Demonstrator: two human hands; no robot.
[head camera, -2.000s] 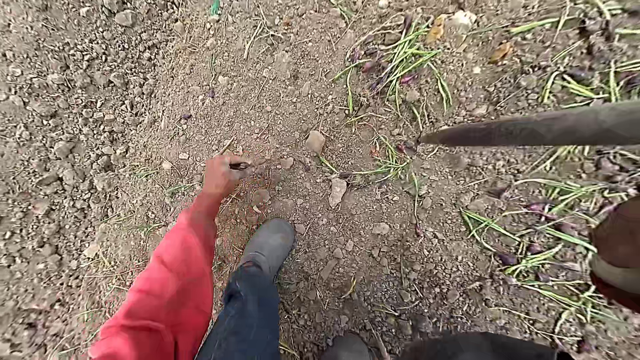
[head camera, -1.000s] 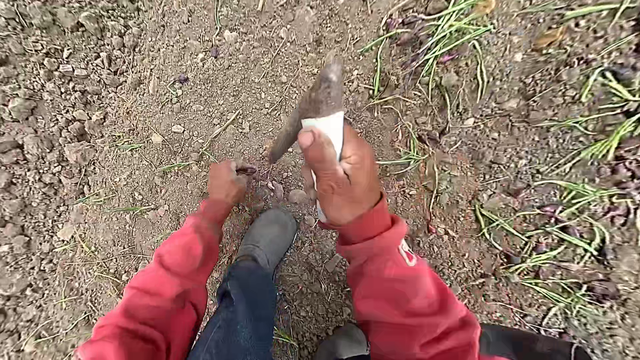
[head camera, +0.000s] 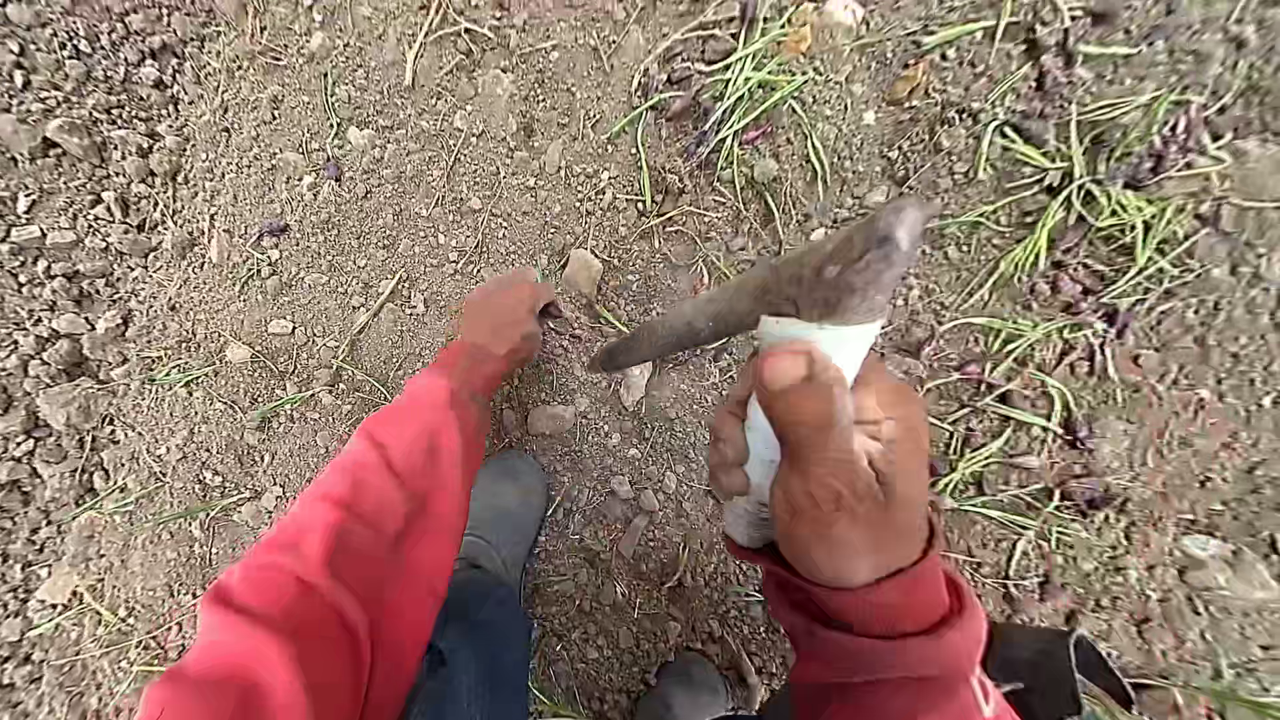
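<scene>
My right hand (head camera: 840, 460) grips a forked wooden hand tool (head camera: 760, 295) by its white-wrapped handle; its long pointed arm reaches left over the soil. My left hand (head camera: 508, 315) is low over the ground, left of the tool's tip, its fingers curled near a small dark object (head camera: 549, 309) whose kind I cannot tell. Whether the fingers are closed on it is unclear. A pale stone (head camera: 582, 272) lies just right of the left hand. Bunches of green shoots with purple bulbs, like onion seedlings, lie at the upper middle (head camera: 750, 95) and at the right (head camera: 1090, 205).
A boot (head camera: 507, 510) stands below my left hand, and the toe of another (head camera: 685, 688) shows at the bottom edge. Coarse clods (head camera: 70, 400) cover the left side. Scattered green shoots (head camera: 285, 404) and small stones (head camera: 551, 419) lie on the soil.
Two seconds ago the tool's pointed arm came in from the right edge; one second ago my right hand held it close to my left hand. Now that hand and the tool are farther right.
</scene>
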